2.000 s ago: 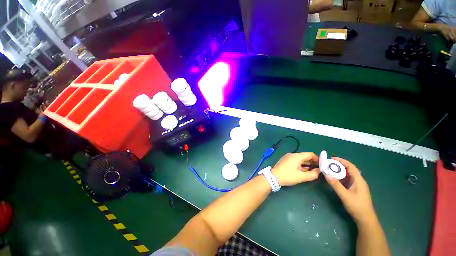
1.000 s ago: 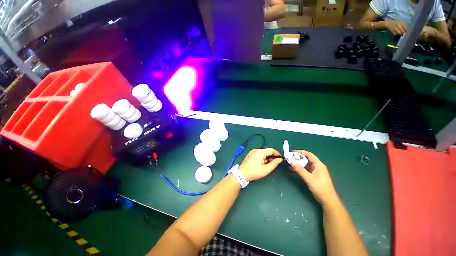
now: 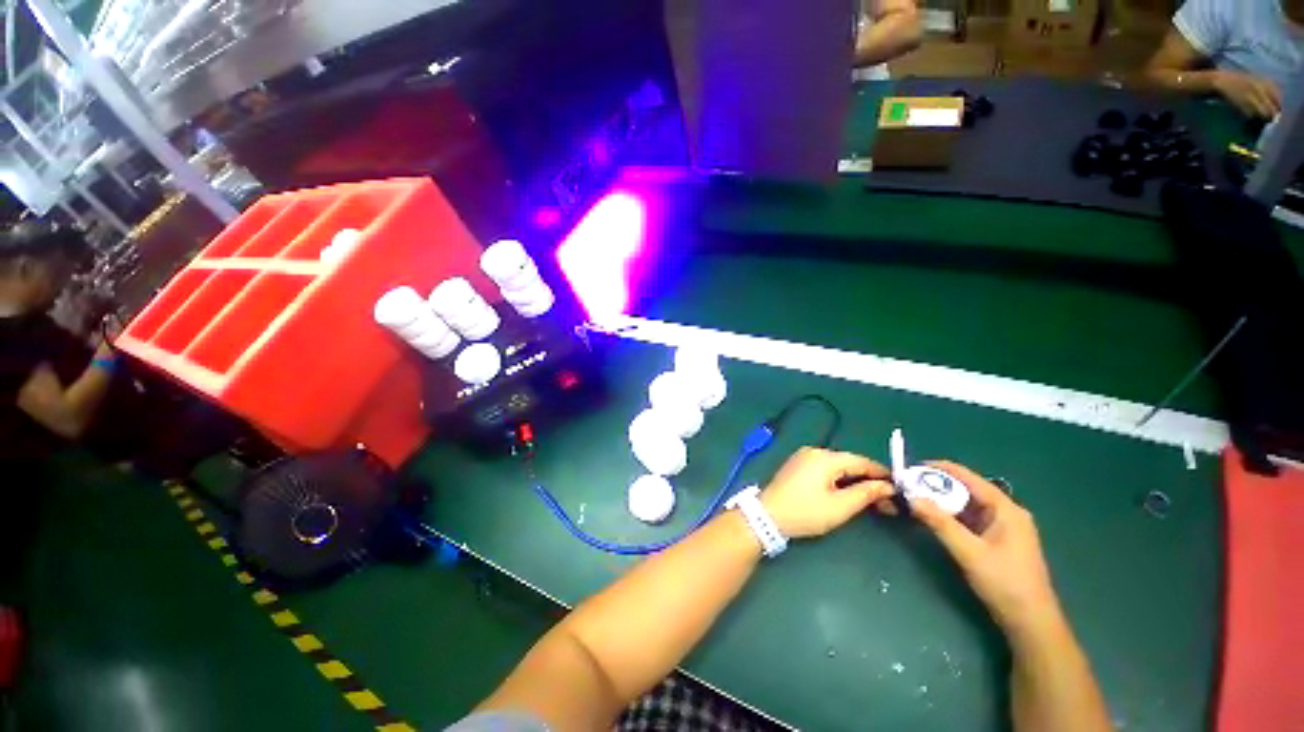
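Note:
My right hand (image 3: 997,551) holds an open white charging case (image 3: 938,489), its thin lid upright on the left side and a dark ring inside. My left hand (image 3: 818,493) is bare with a white watch at the wrist. Its fingertips are pinched at the case's left edge, by the thin black end of the blue cable (image 3: 618,548); what they grip is hidden. The cable runs left to a black power supply (image 3: 504,408) with red tips. Closed white cases (image 3: 658,445) lie in a column left of my hands.
White cases (image 3: 462,308) are stacked on the power supply. A red divided bin (image 3: 329,343) and a black fan (image 3: 308,518) are at the left. A purple glow is behind. Red foam (image 3: 1266,601), a dark ribbed stack (image 3: 1241,315) and a small ring (image 3: 1156,503) are at the right. People sit opposite.
The view has swung left and back since a second ago. Both hands stay together at the open case, with the lid still upright.

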